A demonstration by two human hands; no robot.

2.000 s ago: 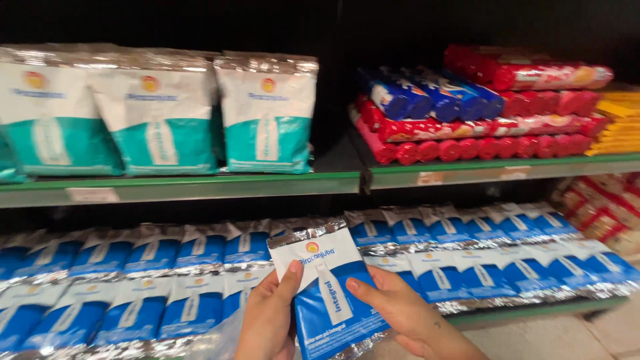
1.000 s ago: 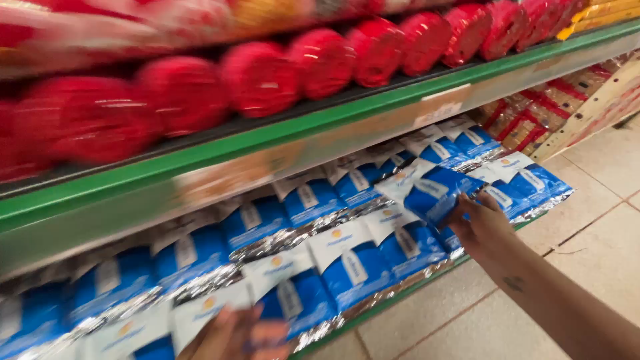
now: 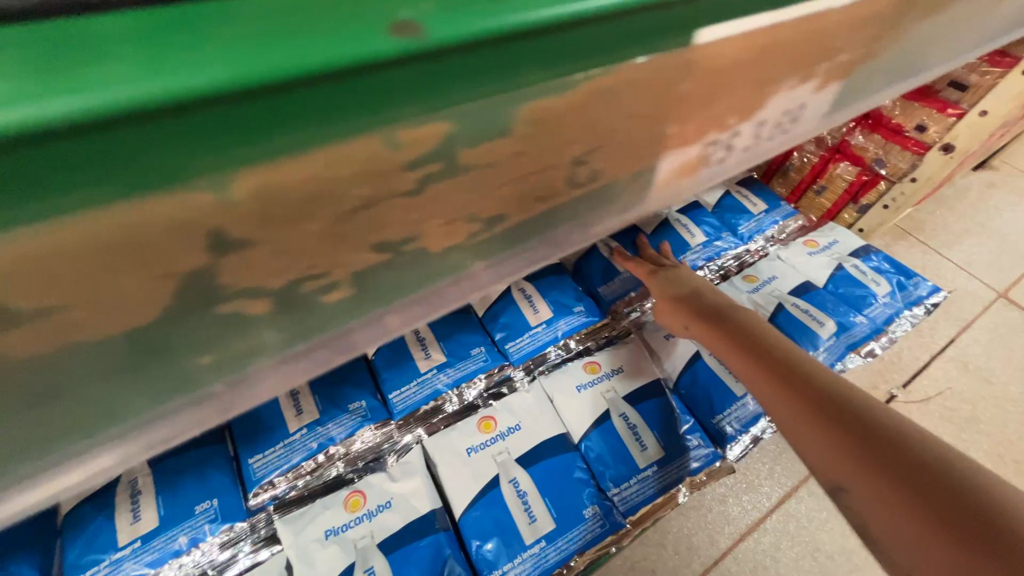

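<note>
My right hand (image 3: 668, 284) reaches in from the right, fingers spread, and touches a blue and white milk powder packet (image 3: 604, 272) in the back row, under the shelf edge. Its fingertips rest on the packet's upper part, and nothing is gripped. In the front row lie more Piracanjuba packets, among them one packet (image 3: 520, 484) at the bottom middle and another packet (image 3: 620, 424) to its right. Silver foil seams run between the two rows. My left hand is out of view.
A green shelf edge with a worn label strip (image 3: 448, 200) crosses the upper view, above the packets. At the upper right, red-banded clear packages (image 3: 848, 172) lie behind a perforated cream metal rail (image 3: 944, 152). Floor tiles (image 3: 952, 416) lie to the right.
The packet that was in my right hand is no longer held, and that hand is now over the back row. My left hand has left the view. The view has moved closer to the lower shelf.
</note>
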